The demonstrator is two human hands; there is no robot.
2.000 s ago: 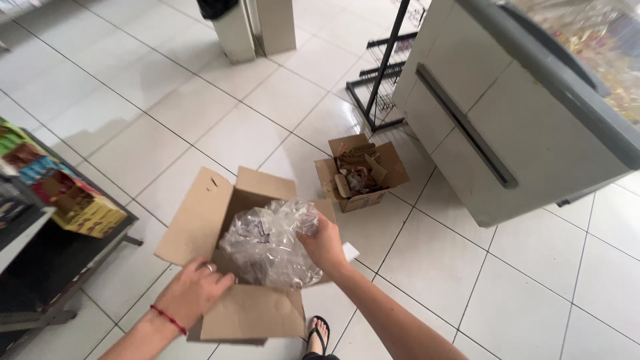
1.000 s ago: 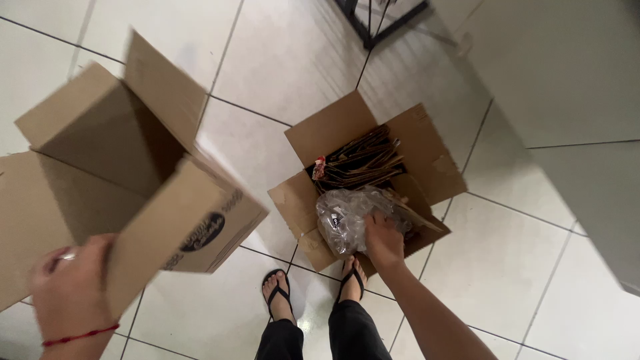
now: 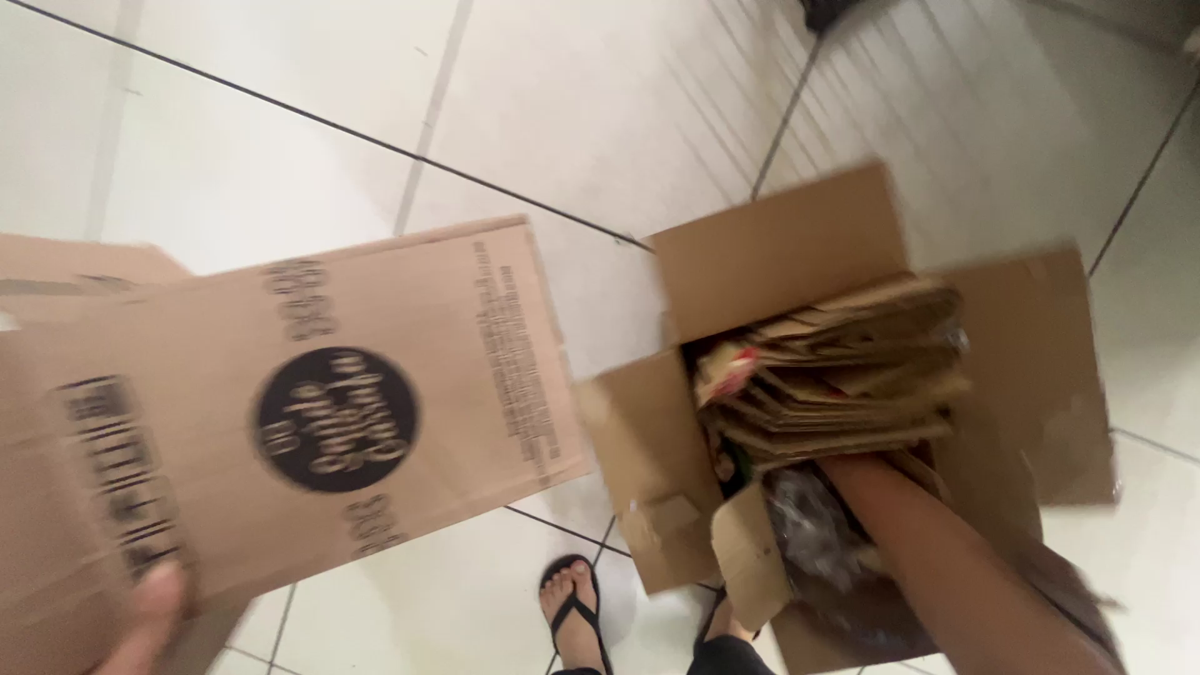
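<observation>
At the lower left, my left hand grips the lower edge of a cardboard box with dark printing, its thumb on the printed side. On the right, an open cardboard box stands on the floor, filled with a stack of flattened cardboard. My right forearm reaches into this box, beside crumpled clear plastic; the right hand itself is hidden under the cardboard stack, so its grip does not show. The picture is blurred.
Light floor tiles with dark joints lie around the boxes. My sandalled foot is just left of the open box, the other partly behind its flap. A dark object shows at the top edge.
My right hand has gone from the top of the clear plastic to deep inside the box on the floor. The box at my left hand has turned, showing its printed side. The view is closer.
</observation>
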